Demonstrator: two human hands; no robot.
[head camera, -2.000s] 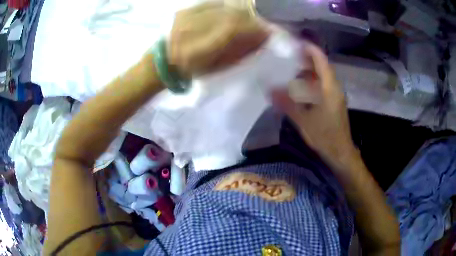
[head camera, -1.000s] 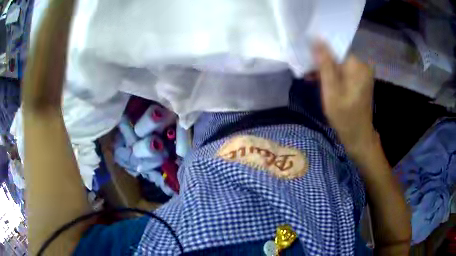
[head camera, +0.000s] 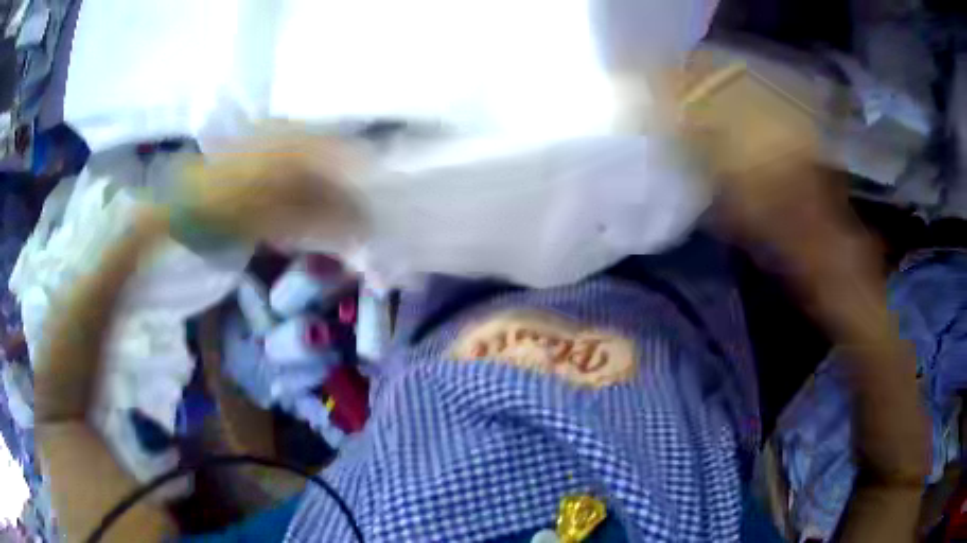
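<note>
A large white garment piece (head camera: 530, 202) spans the upper middle, overexposed at the top, its lower edge hanging over the lap. My left hand (head camera: 286, 191) is blurred at the cloth's left side; its fingers merge with the cloth, so its grip is unclear. My right hand (head camera: 742, 117) is blurred at the cloth's right edge, and its fingers are at the cloth; its grip is also unclear. The needle area is not visible.
Pale blue-grey thread cones (head camera: 302, 318) with pink-red ends sit below at left. A crumpled white heap (head camera: 69, 265) lies further left. Blue garment pieces (head camera: 933, 318) lie at right. A white label strip (head camera: 891, 111) is at upper right.
My left hand has come down into view at the cloth's left side. My right hand has moved up slightly. The cloth's lower edge hangs lower over the apron at right.
</note>
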